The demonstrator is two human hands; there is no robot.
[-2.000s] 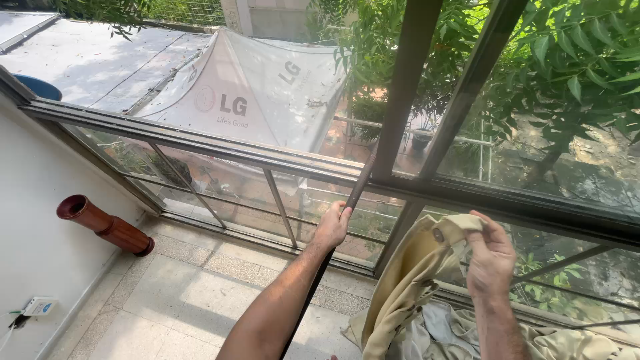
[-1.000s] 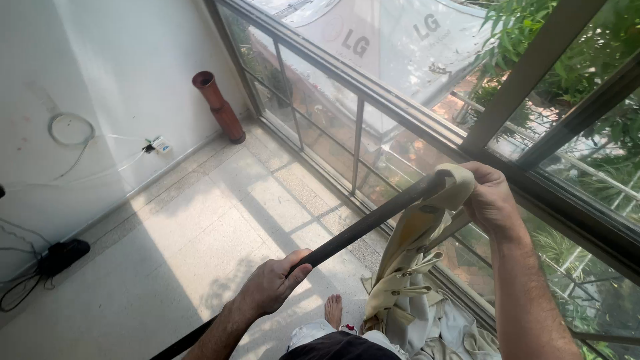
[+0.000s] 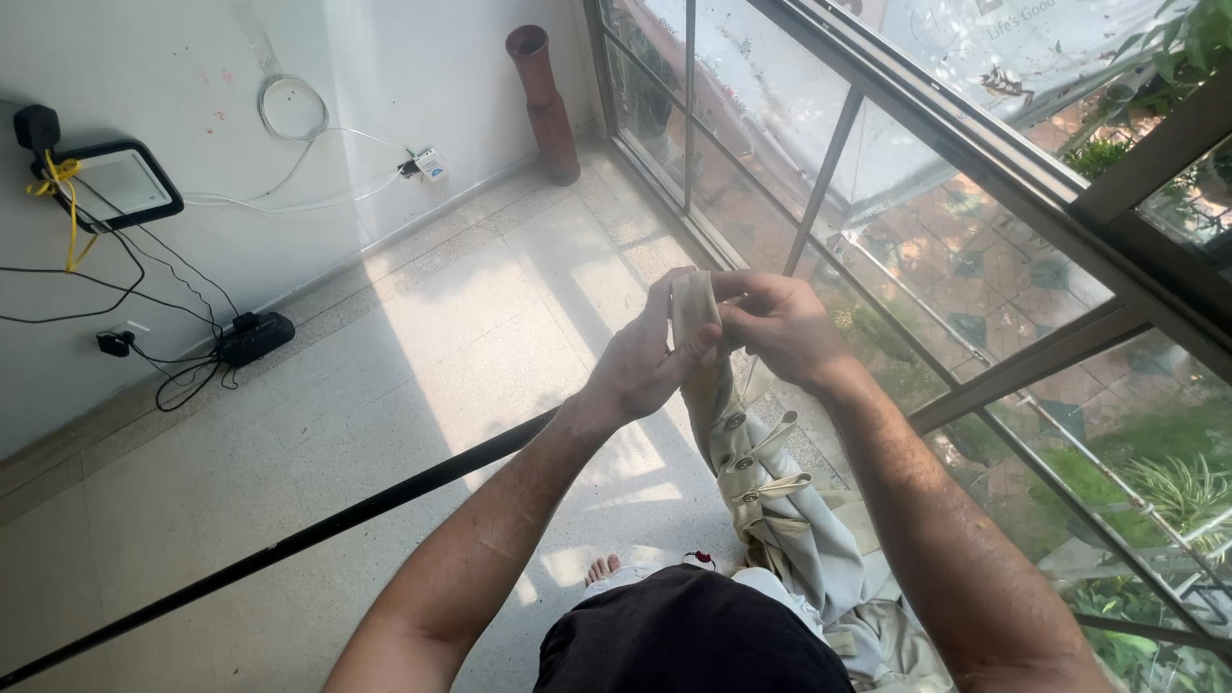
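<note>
Both hands meet at a beige fabric tab loop of a curtain (image 3: pixel 782 525). My left hand (image 3: pixel 640 361) grips the loop from the left, its thumb on the cloth. My right hand (image 3: pixel 780 322) pinches the loop's right side with thumb and fingers. A long dark rod (image 3: pixel 385 500) runs from the lower left up to my left hand; its upper end is hidden behind that hand and the loop. Below the hands hangs the bunched curtain, with several button-trimmed tabs, and it reaches down beside my legs at the right.
A tall reddish-brown vase (image 3: pixel 551 125) stands in the corner by the metal-framed window (image 3: pixel 837 164). Along the white wall are a floodlight (image 3: pixel 120 183), a black power strip (image 3: pixel 255 339) and loose cables. My bare foot (image 3: pixel 603 568) is on the tiled floor.
My left hand has moved along the rod up to the fabric loop, beside my right hand. Two seconds ago the hands were apart. The view has swung left toward the wall.
</note>
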